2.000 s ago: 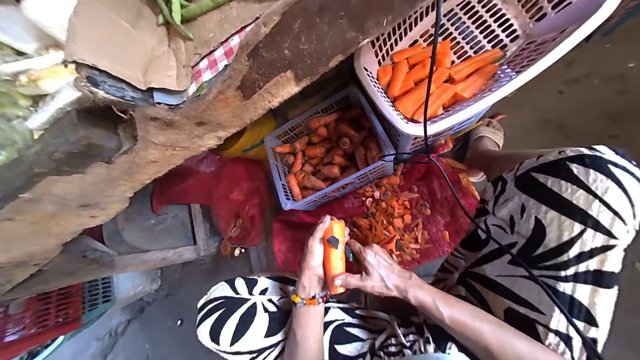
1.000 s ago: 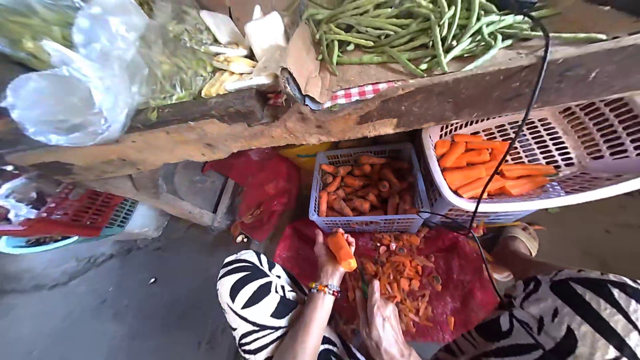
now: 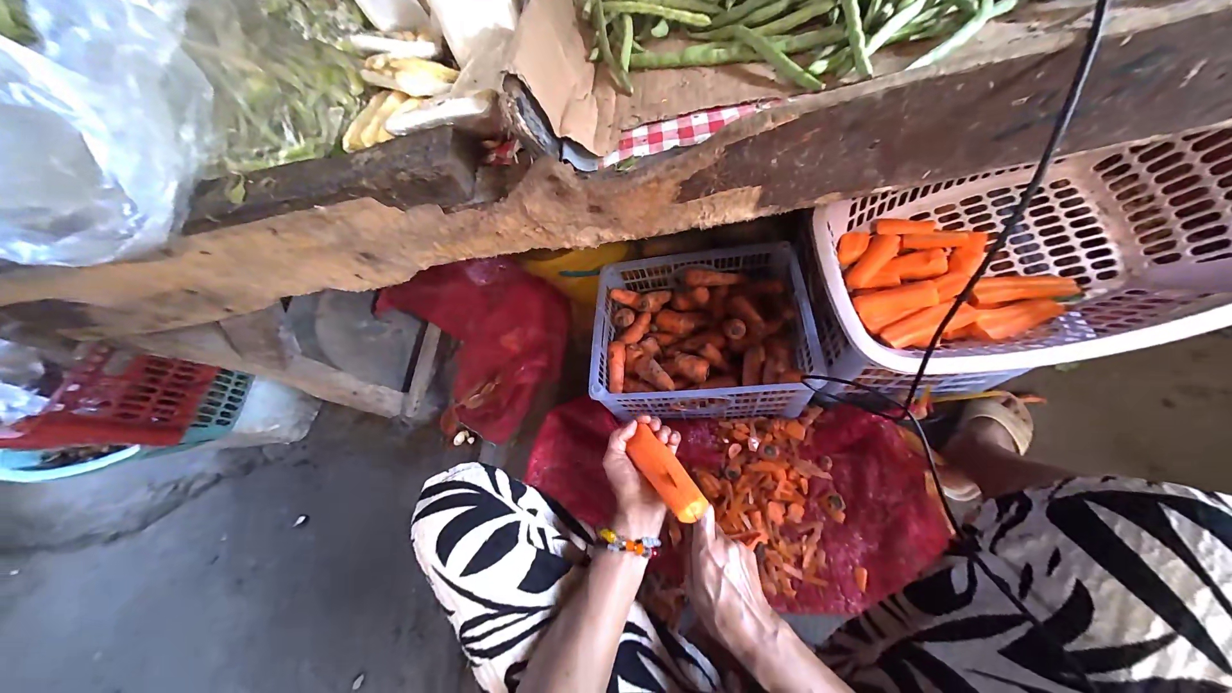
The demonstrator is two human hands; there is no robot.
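Observation:
My left hand (image 3: 635,474), with a beaded bracelet at the wrist, grips a peeled carrot (image 3: 666,474) that slants down to the right. At the carrot's lower end is my right hand (image 3: 720,568), its fingers partly hidden; whether it holds a tool cannot be seen. Orange peelings and carrot ends (image 3: 770,500) lie beneath on a red mesh sack (image 3: 871,481). Unpeeled carrots (image 3: 688,332) fill a blue-grey plastic crate (image 3: 707,402) just beyond my hands. Peeled carrots (image 3: 914,279) rest in a pale pink plastic basket (image 3: 1088,207) at the right.
A rough wooden counter edge (image 3: 577,207) crosses above, bearing green beans (image 3: 770,38) and a clear plastic bag (image 3: 87,125). A black cable (image 3: 1011,226) hangs down at the right. Another red sack (image 3: 510,337) and a red basket (image 3: 135,395) stand to the left.
The carrot in my left hand had a dark patch showing two seconds ago; now a plain orange side shows. My right hand has moved from beside the carrot to its lower end. The view has turned.

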